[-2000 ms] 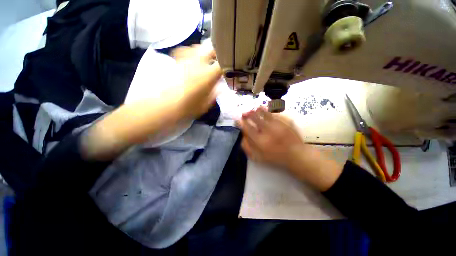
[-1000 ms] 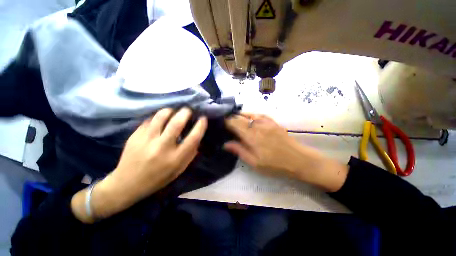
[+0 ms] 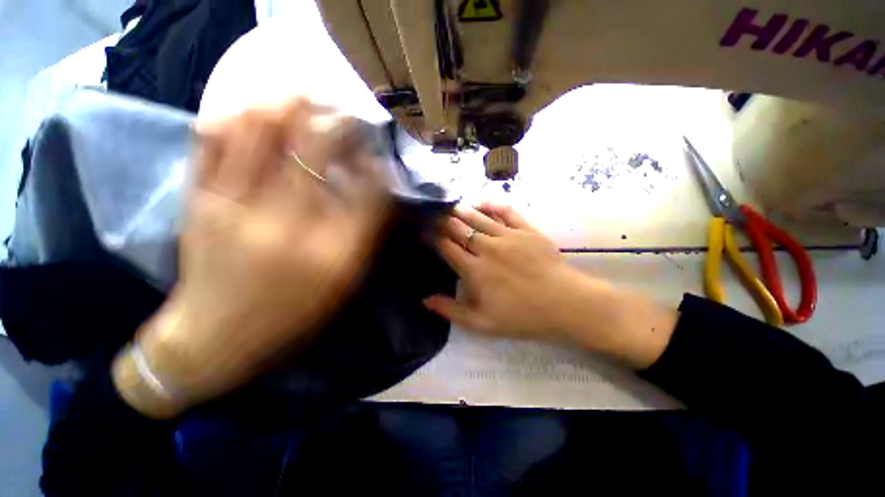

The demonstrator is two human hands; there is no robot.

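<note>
The black garment fabric point(image 3: 388, 335) with light grey interfaced areas point(image 3: 136, 180) lies in folds left of the presser foot point(image 3: 449, 146). My left hand point(image 3: 281, 223) is blurred and lies over the fabric; its fingers are bent at the grey part, and their grip is unclear. My right hand point(image 3: 514, 277), with a ring, presses flat on the fabric's right edge, just below the foot. A white rounded cup point(image 3: 281, 68) shows behind my left hand, partly hidden by it.
The cream sewing machine point(image 3: 621, 49) stands over the table at the top. Scissors point(image 3: 726, 204) with yellow and red handles lie at the right. A seam guide knob point(image 3: 501, 162) sits right of the foot. Dark specks point(image 3: 616, 172) mark the machine bed. More black fabric point(image 3: 184, 49) lies at upper left.
Since a second ago, my left hand has moved up over the grey fabric and cup. My right hand has stayed at the fabric edge. Earlier, both hands were up beside the needle area.
</note>
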